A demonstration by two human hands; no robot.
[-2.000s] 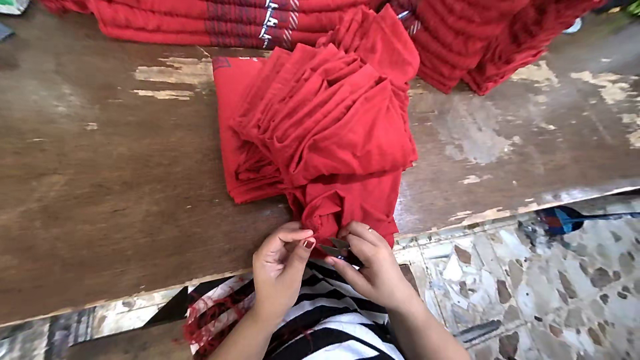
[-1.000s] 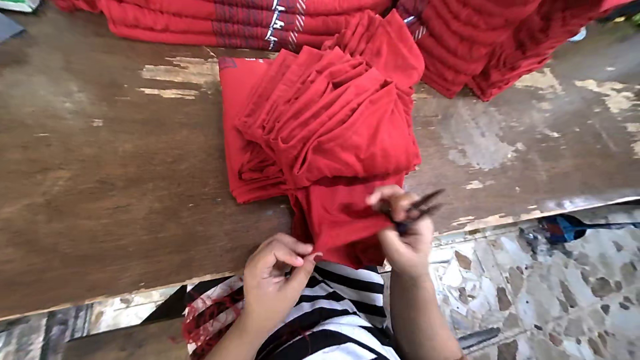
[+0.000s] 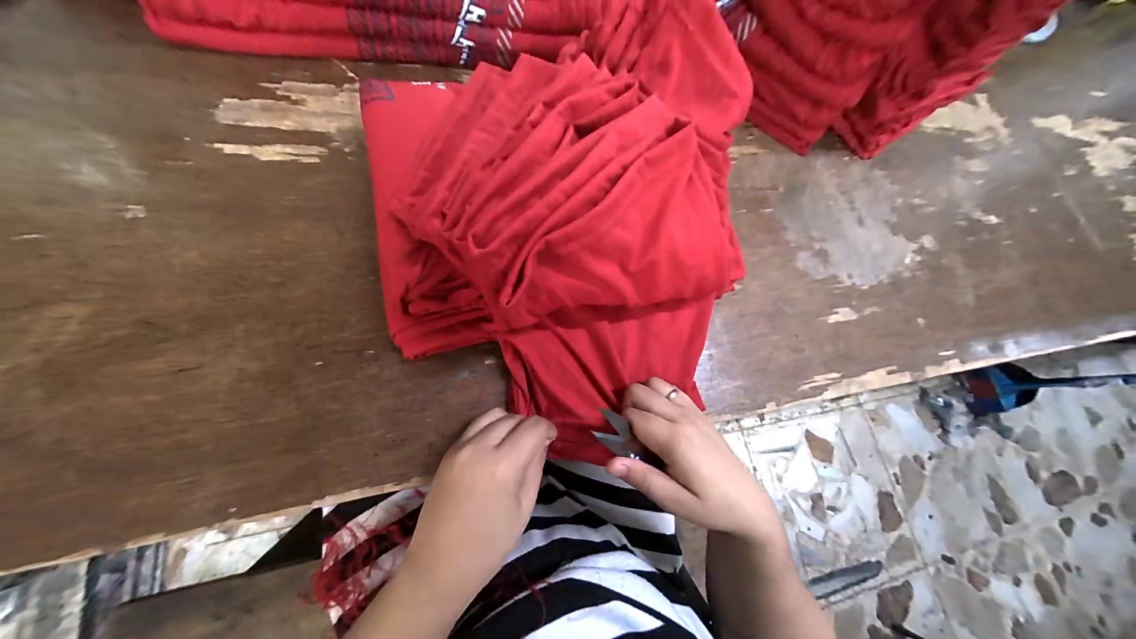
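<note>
A pile of red fabric garments [image 3: 577, 204] lies on the wooden table, one part hanging down over the front edge toward my lap. My left hand [image 3: 497, 470] pinches the hem of this red cloth [image 3: 612, 355] at its lower left corner. In my right hand [image 3: 679, 448] is a small pair of thread snips [image 3: 614, 435], blades apart and pointing left over the hem. The fingers of that hand also rest on the cloth. Its handles are mostly hidden in my palm.
Folded red garments with printed bands [image 3: 399, 31] are stacked at the back, and another red stack [image 3: 870, 71] stands at the back right. The worn wooden table [image 3: 222, 311] ends just before my lap. Red thread scraps [image 3: 364, 550] lie at lower left. A blue object [image 3: 1003, 388] is on the floor.
My right hand, raised with the snips above the cloth a second ago, is now down at the hem. The bunched lower cloth seen two seconds ago is now spread flatter.
</note>
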